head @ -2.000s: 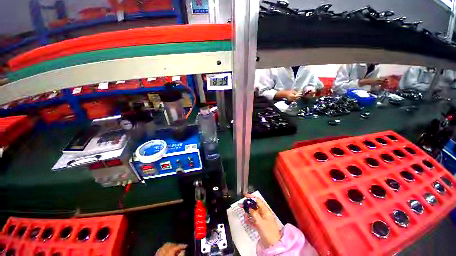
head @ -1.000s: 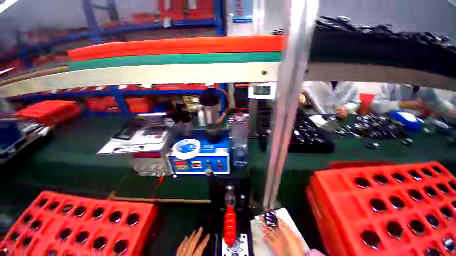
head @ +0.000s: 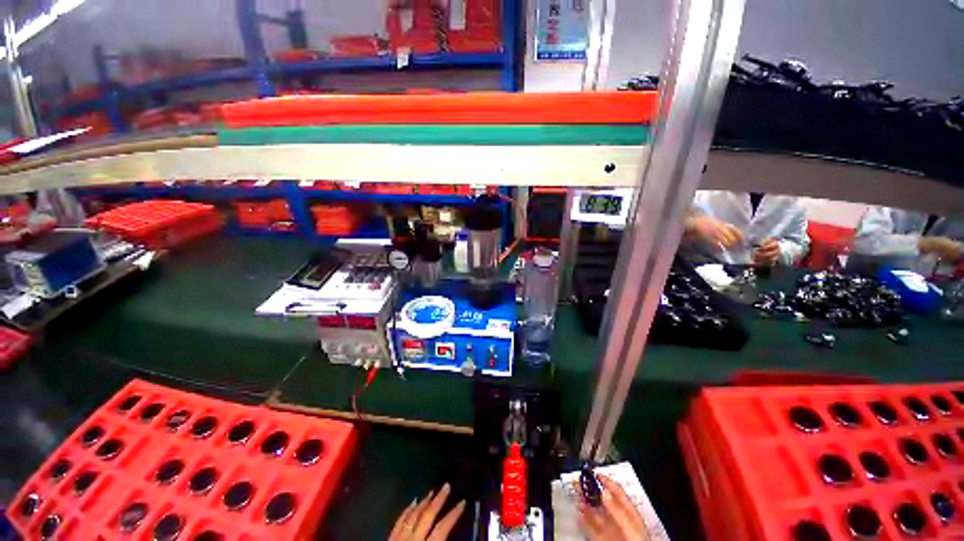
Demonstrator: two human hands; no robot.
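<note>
My right hand [head: 615,516] is at the bottom edge, over a white record sheet [head: 647,499]. Its fingertips hold a small dark shiny round unit [head: 590,485]. My left hand [head: 427,518] is at the bottom edge, left of the fixture, cut off by the frame; its fingers are apart and no object shows in it. Between the hands stands the black fixture with a red ribbed toggle handle [head: 514,488], upright. The silver plate [head: 532,525] at its base is partly cut off by the frame.
A red tray [head: 336,442] of discs lies left; a red tray stack [head: 710,452] stands right. A metal post [head: 647,238] rises behind the sheet. Behind the fixture are a blue control box [head: 488,344], power supply [head: 355,336] and clear bottle [head: 539,306]. People in white sit beyond.
The view has swung left, showing more of the left tray. My left hand shows more fully than at first, fingers spread. My right hand still holds the unit over the sheet.
</note>
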